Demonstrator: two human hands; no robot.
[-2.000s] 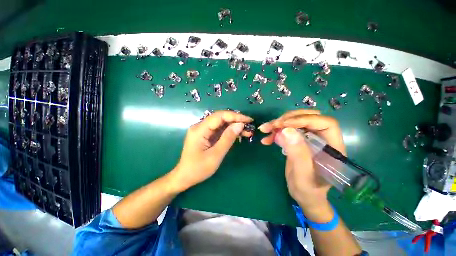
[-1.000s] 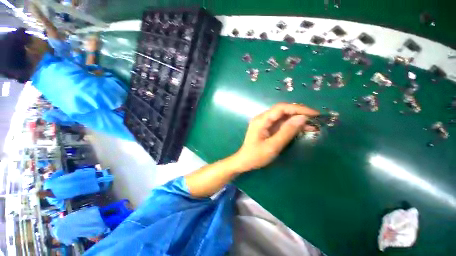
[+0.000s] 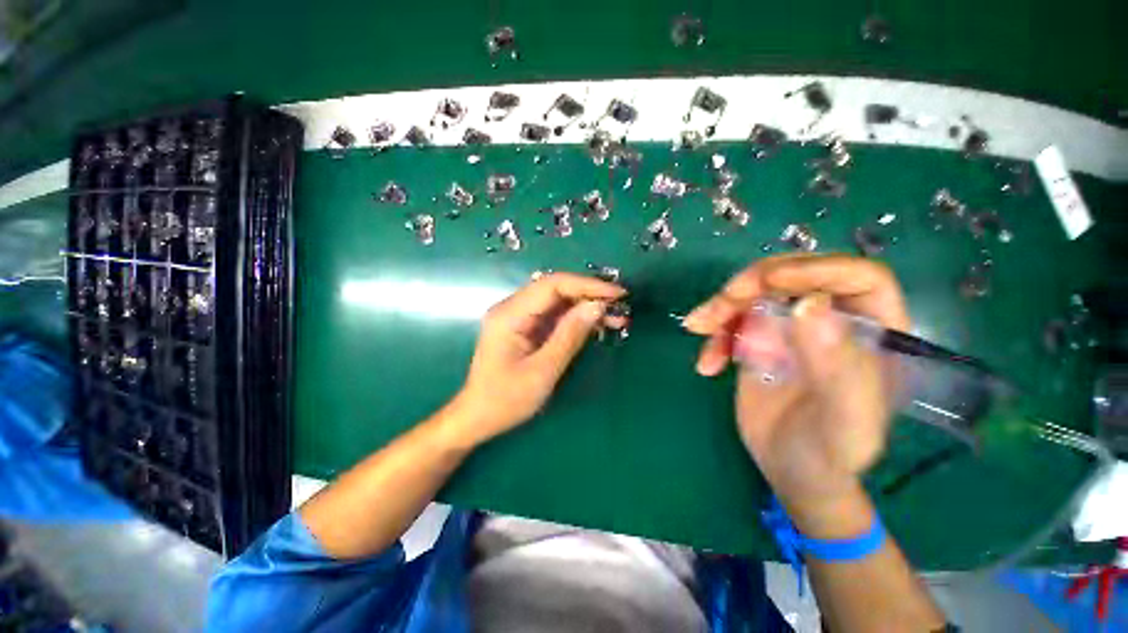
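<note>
My left hand (image 3: pixel 538 352) pinches a small dark and silvery electronic module (image 3: pixel 615 319) between thumb and fingertips, just above the green bench. My right hand (image 3: pixel 823 371), with a blue wristband, is a little blurred and holds a clear dispensing syringe (image 3: pixel 936 414) with a pink-red front part. Its thin tip points left toward the module, with a gap between them. The blurred green cap (image 3: pixel 1004 428) is at the syringe's rear, and a clear hose curves from it to the right.
Many loose modules (image 3: pixel 663 231) lie across the green bench (image 3: pixel 594 458) and its white strip (image 3: pixel 674 109). Stacked black trays (image 3: pixel 186 322) holding modules stand at left. A white label (image 3: pixel 1061 192), a white wipe (image 3: pixel 1101 505) and red handles (image 3: pixel 1098 589) are at right.
The view swung left toward the trays and other workers, then back. My right hand with the syringe, out of view one second ago, shows again. My left hand still holds a module.
</note>
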